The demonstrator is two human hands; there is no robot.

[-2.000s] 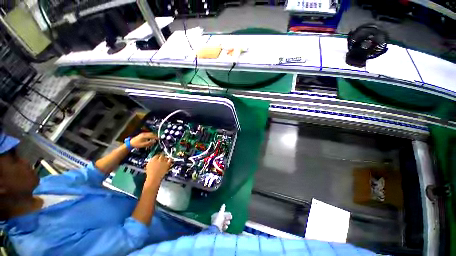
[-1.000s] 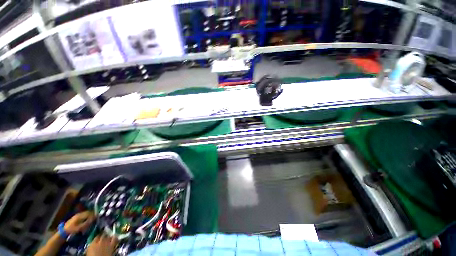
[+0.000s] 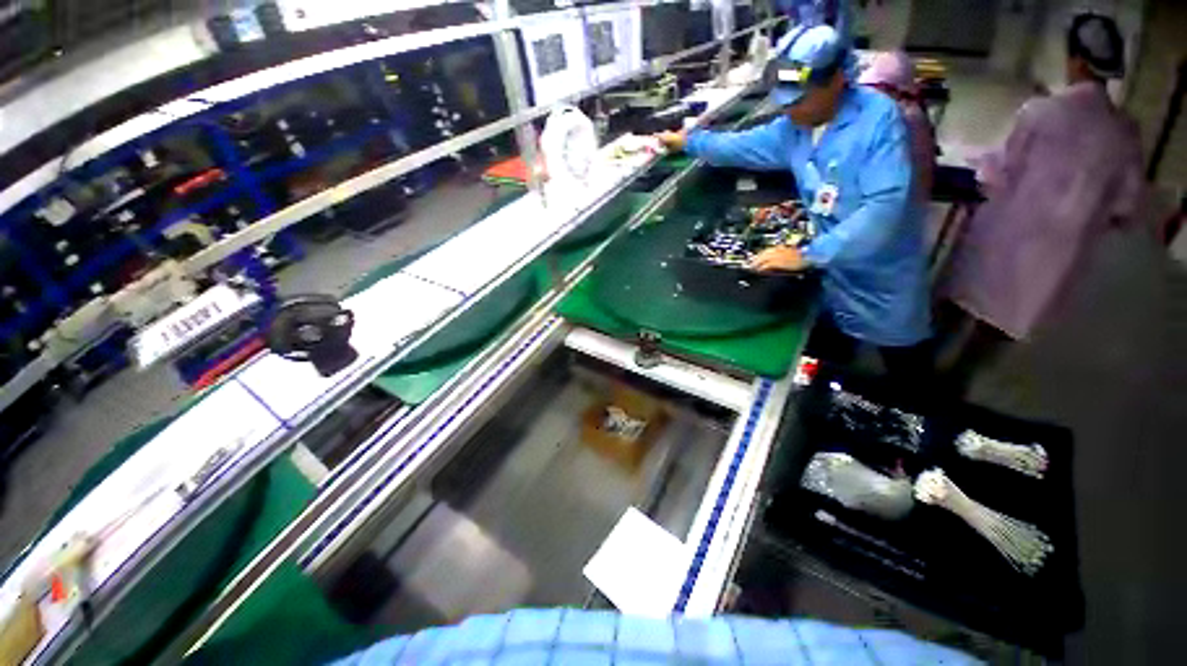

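Neither of my hands is in view; only my light blue clothing shows at the bottom edge. Nearest in front of me, a white paper sheet (image 3: 638, 559) lies on the conveyor's inner edge. To the right, a black parts tray (image 3: 833, 592) holds white fanned bundles that look like cable ties (image 3: 985, 520), a bagged lot of small parts (image 3: 857, 483) and scattered small pieces (image 3: 875, 419).
A small open cardboard box (image 3: 622, 429) sits low within the line frame. Beyond it, a worker in blue (image 3: 866, 195) stands at a dark chassis (image 3: 742, 260) on a green mat (image 3: 612, 297). A black fan (image 3: 313, 331) and a white fan (image 3: 569, 150) stand on the long shelf. Others in pink stand behind.
My view has swung right. The neighbour's nearby chassis and hands have left the picture; the black tray and the far worker have come in. My gloved hand, seen two seconds ago, is gone.
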